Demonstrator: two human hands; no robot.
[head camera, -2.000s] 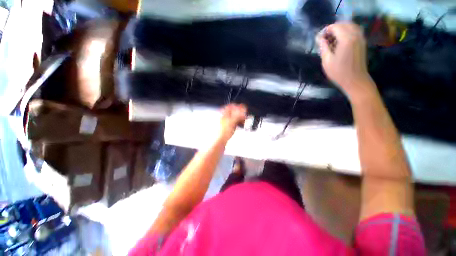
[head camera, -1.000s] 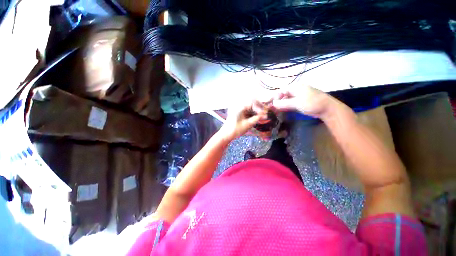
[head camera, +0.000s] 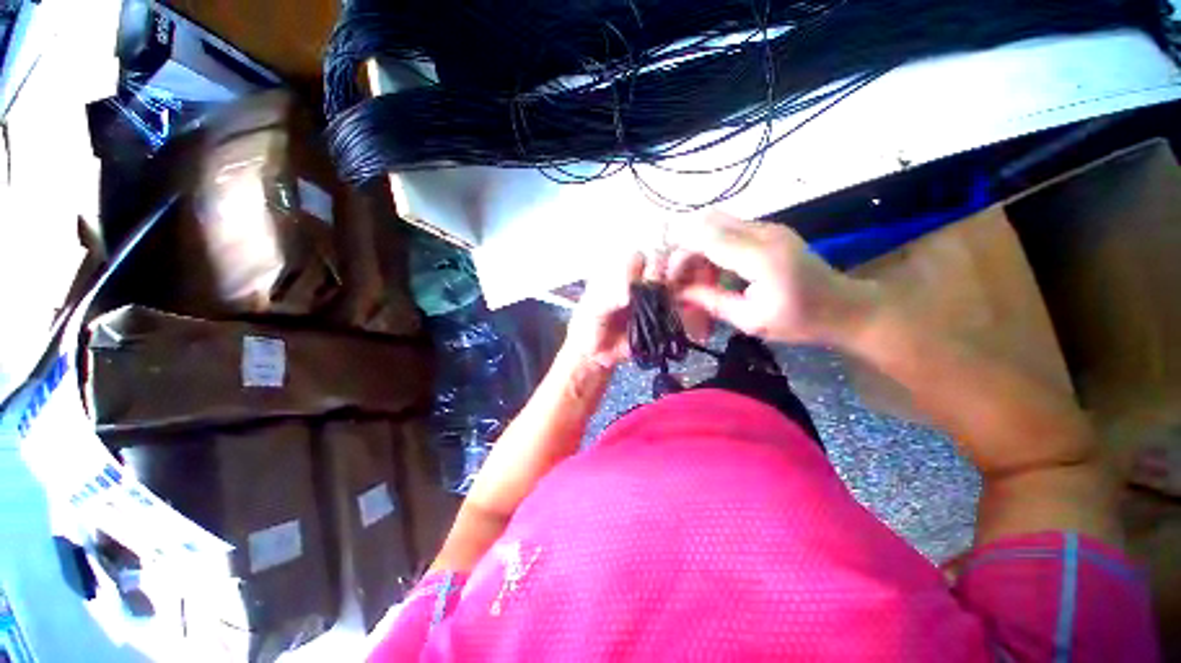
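Observation:
A small dark coiled cable (head camera: 657, 324) is held between my hands in front of my body, just off the table's front edge. My left hand (head camera: 611, 308) grips the coil from the left side. My right hand (head camera: 745, 279) is closed at the top right of the coil with its fingertips together; it is slightly blurred, and any tie there is too small to tell. The long black cable pile (head camera: 518, 119) lies along the table, with a few loose strands hanging over its front.
The white table edge (head camera: 881, 143) runs across the front. Wrapped parcels (head camera: 194, 369) with white labels are stacked at left, with clear plastic wrap (head camera: 469, 376) beside them. An open carton (head camera: 984, 292) stands at right below the table.
Two seconds ago my hands were apart, the right over the back of the table. They have come together at my body and hold the coil, now seen more upright.

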